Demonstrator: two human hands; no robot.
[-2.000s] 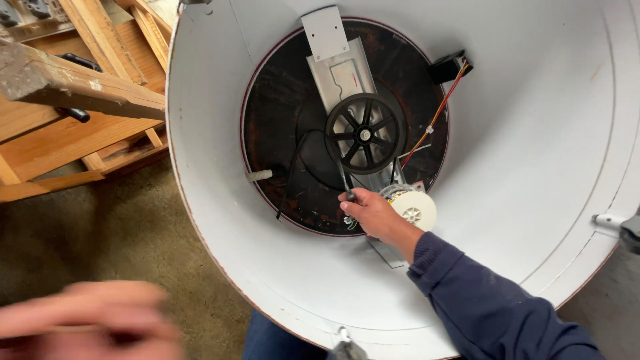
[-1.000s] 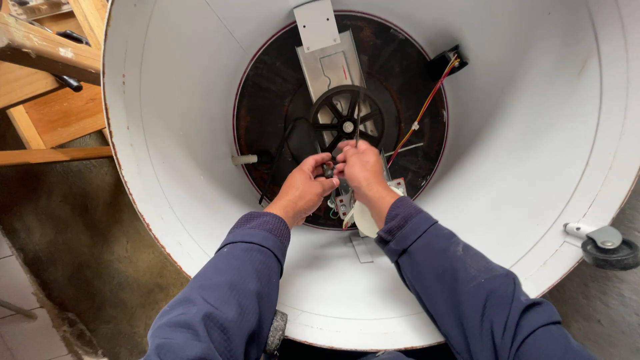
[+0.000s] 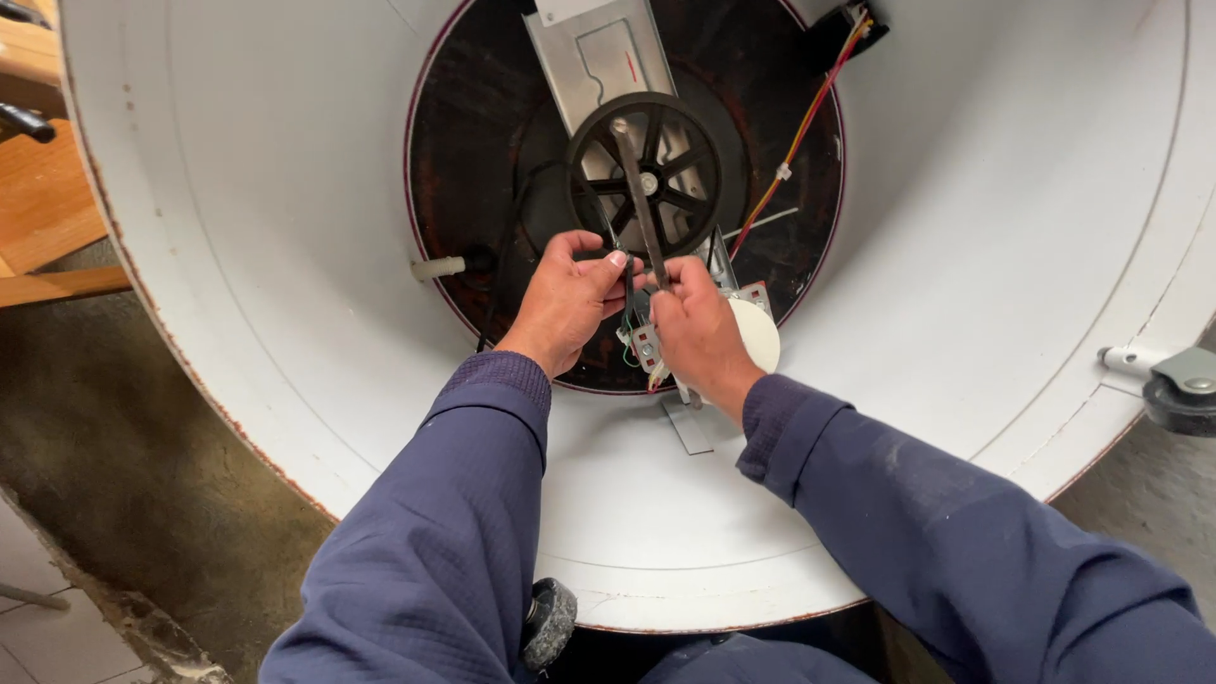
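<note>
My right hand (image 3: pixel 701 332) is closed around a long worn metal tool (image 3: pixel 638 195), perhaps a wrench, which points up across a black spoked pulley wheel (image 3: pixel 698 157). Beside it, my left hand (image 3: pixel 570 299) pinches a thin dark cable or cord (image 3: pixel 628 285) between thumb and fingers; its exact kind cannot be told. The pulley sits on a metal bracket (image 3: pixel 560 62) over the dark round base (image 3: pixel 456 142) of a white drum. Partly behind my right hand are a cream-coloured round part (image 3: pixel 758 337) and a perforated metal plate (image 3: pixel 647 350) with thin wires.
The drum's white wall (image 3: pixel 275 190) surrounds both arms and ends in a rusty rim. Red and yellow wires (image 3: pixel 807 123) run to a black part at the upper right. A white plastic fitting (image 3: pixel 438 269) projects at the left. Casters (image 3: pixel 1183 385) (image 3: pixel 549 622) stand at the rim.
My left hand, outside the drum two seconds ago, has come in beside my right hand. The long tool now shows clearly across the pulley. The view has come closer to the pulley.
</note>
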